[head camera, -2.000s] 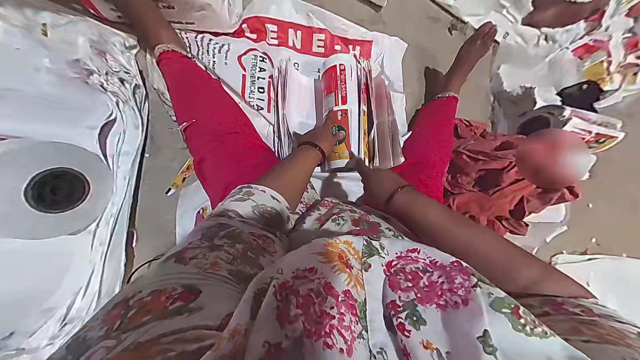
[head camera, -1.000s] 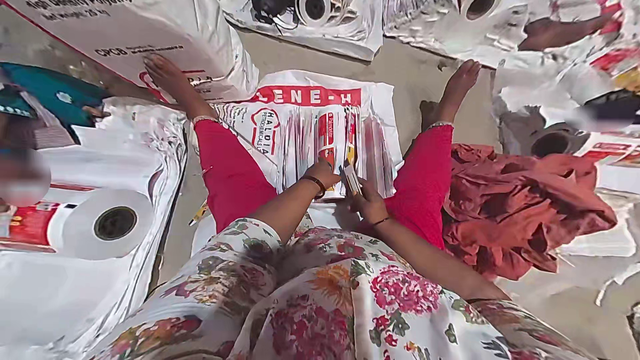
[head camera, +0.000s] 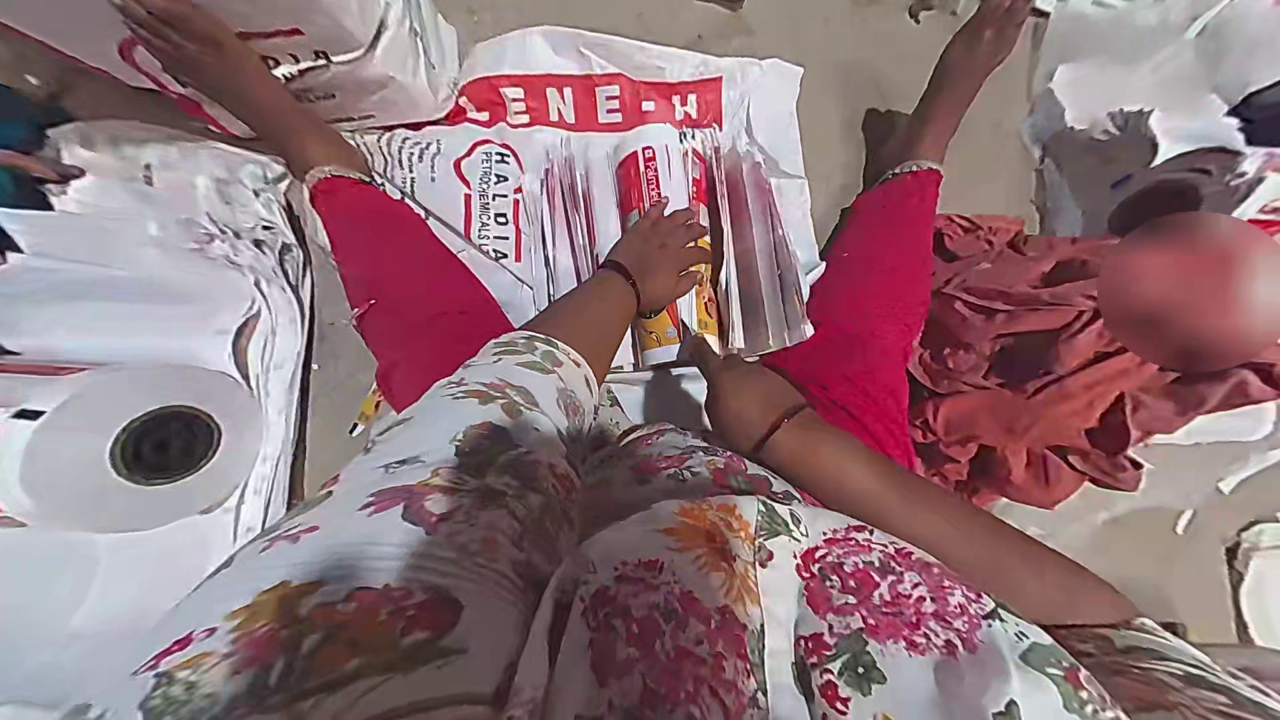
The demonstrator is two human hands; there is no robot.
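Between my outstretched legs, a white woven plastic sack (head camera: pixel 760 90) with a red printed band lies flat. On it are rows of printed plastic packaging sheets or pouches (head camera: pixel 765 250), packed side by side. My left hand (head camera: pixel 662 258) rests with fingers spread on the red, white and yellow printed packaging (head camera: pixel 632 180) in the middle. My right hand (head camera: pixel 735 390) is at the near end of the same packaging, fingertips touching or close to its lower edge; whether it grips anything is hidden.
A large white film roll (head camera: pixel 140 445) with a dark core lies on white sheeting at the left. A full white sack (head camera: pixel 400 60) stands upper left. Crumpled rust-red cloth (head camera: pixel 1030 370) lies beside my right leg. Part of another person (head camera: pixel 35 165) shows at the left edge.
My left hand has moved forward over the packaging and its fingers have spread. The small, light-coloured stack seen at my right hand one second ago no longer shows there.
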